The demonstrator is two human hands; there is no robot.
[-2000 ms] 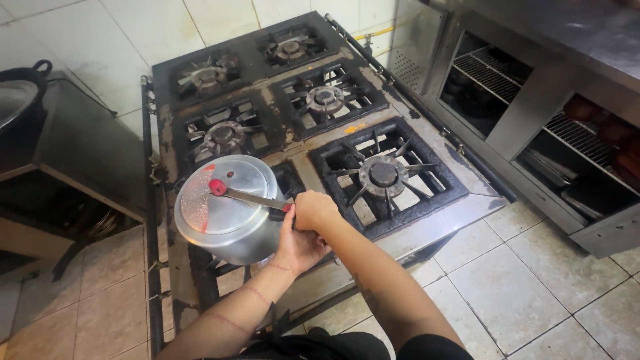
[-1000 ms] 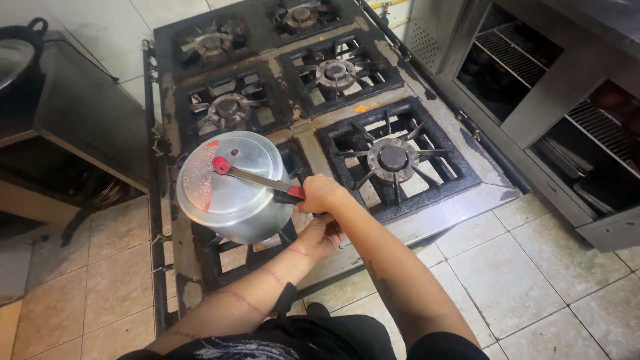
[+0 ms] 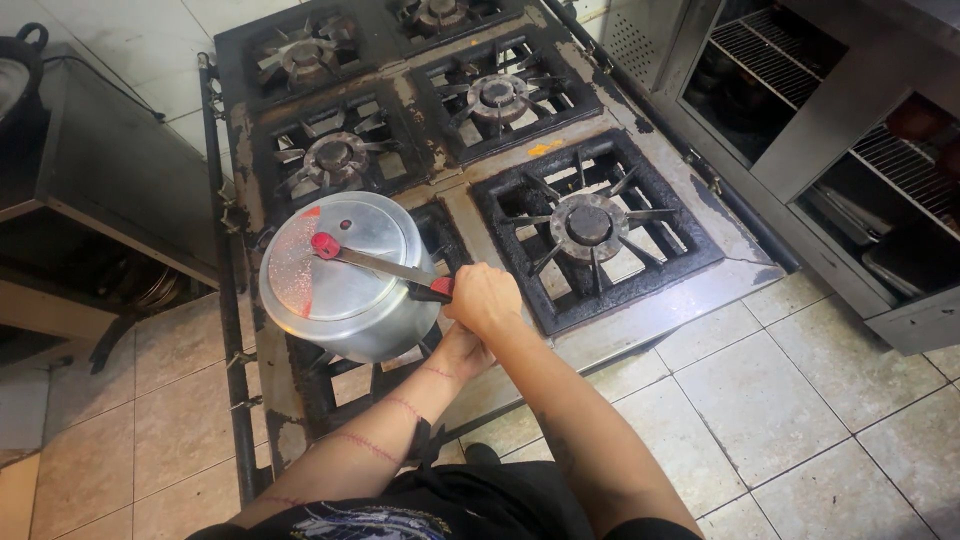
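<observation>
A metal pressure cooker with its lid on stands over the front left burner of a gas stove. A flat metal lid handle with a red knob runs across the lid towards my hands. My right hand is closed around the end of the cooker's black and red handle. Below and against it is my left hand, at the underside of the handle; its fingers are mostly hidden, so its hold cannot be told. The front right burner has nothing on it.
Behind the cooker are several more burners. A black gas pipe with valves runs along the left side. On the left stands a metal cabinet with a dark pan; at the right, a steel cabinet with wire racks.
My right hand has shifted onto the top of the handle, and my left hand has dropped lower beneath it. The cooker remains over the same burner.
</observation>
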